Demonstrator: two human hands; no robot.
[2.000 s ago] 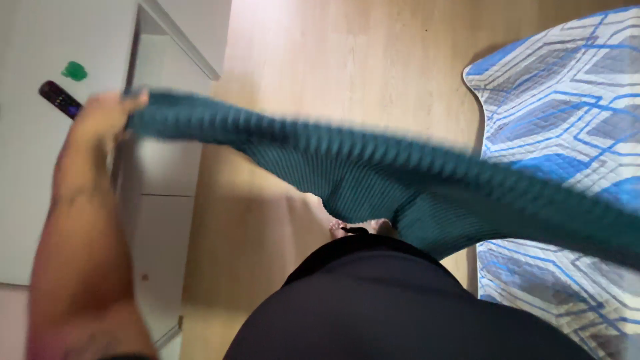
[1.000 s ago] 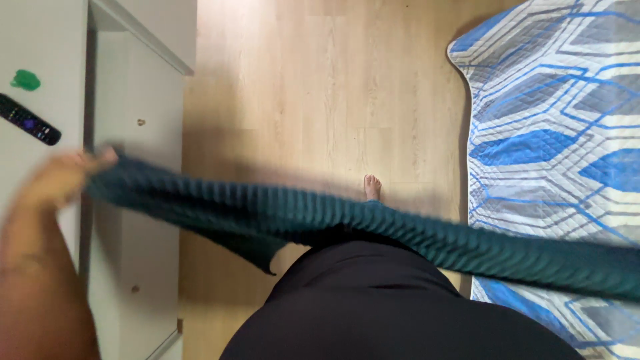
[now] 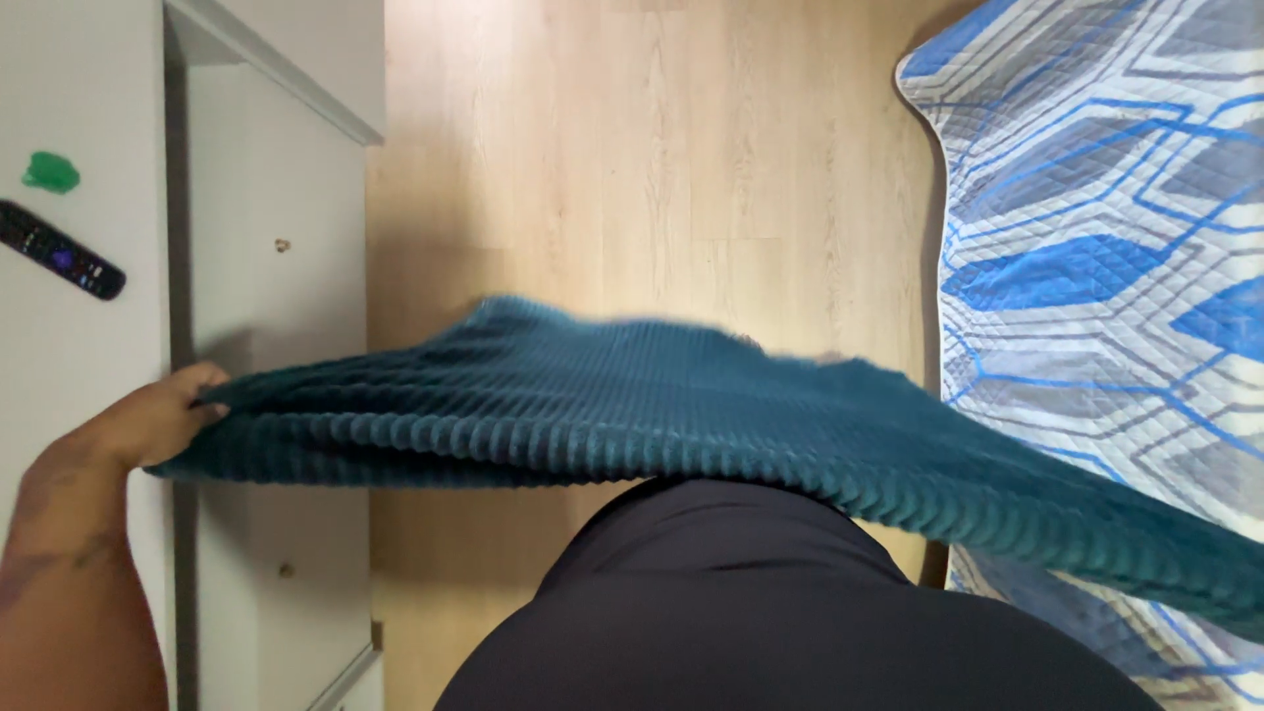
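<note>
A dark teal ribbed cloth stretches across the view in front of my body, from the white furniture on the left to past the right edge. My left hand grips its left end, fingers closed on the fabric beside the furniture's edge. The cloth's middle sags and spreads, with a thick ribbed fold along its near side. Its right end runs over the bed and out of view; my right hand is not seen.
White furniture with small knobs stands at the left; on its top lie a black remote control and a green object. A bed with a blue, grey and white quilted cover is at the right. Wood-look floor lies between.
The cloth, a narrower band one second ago, now spreads wider over the floor ahead of me. My left hand keeps hold of its left end. My foot, seen before, is now mostly covered.
</note>
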